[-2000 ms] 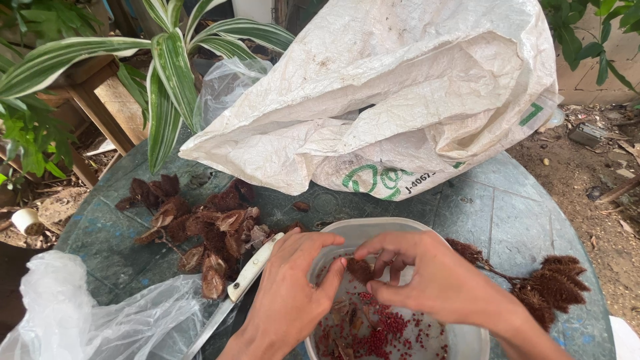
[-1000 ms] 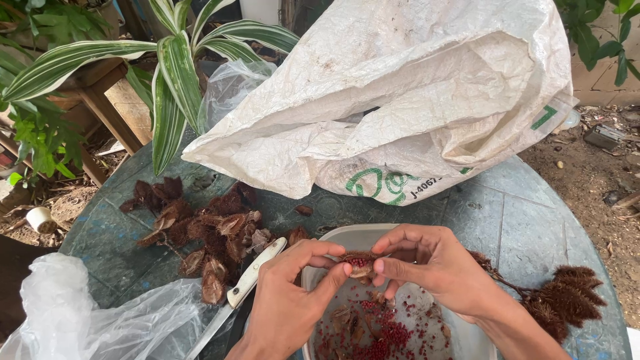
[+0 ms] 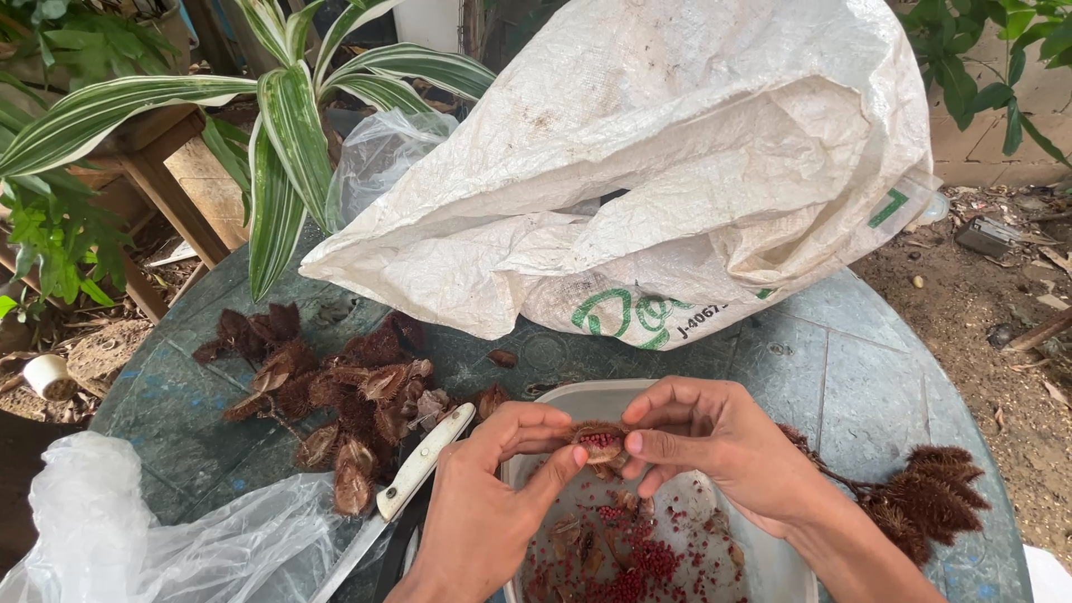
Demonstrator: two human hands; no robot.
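Observation:
My left hand (image 3: pixel 502 477) and my right hand (image 3: pixel 712 452) pinch a spiny brown annatto pod (image 3: pixel 600 442) between their fingertips, one at each end. The pod is split, and red seeds show inside it. Both hands are over the far part of a translucent plastic container (image 3: pixel 783 557), which holds loose red seeds (image 3: pixel 653 559) and pieces of pod husk (image 3: pixel 565 532). Left of my left hand lies a white-handled knife (image 3: pixel 425 459), its blade pointing toward the bottom edge. Dried annatto pods (image 3: pixel 356 402) lie heaped beyond it; another bunch (image 3: pixel 930 498) lies right of the container.
A large white woven sack (image 3: pixel 670 167) with green lettering covers the back of the round green table (image 3: pixel 854 360). A clear plastic bag (image 3: pixel 226 536) lies at the front left. A striped-leaf plant (image 3: pixel 293 134) overhangs the table's back left edge.
Two seconds ago the pod's inside was not visible between my fingers; now it faces up, split, with its red seeds showing. Both hands have stayed over the container.

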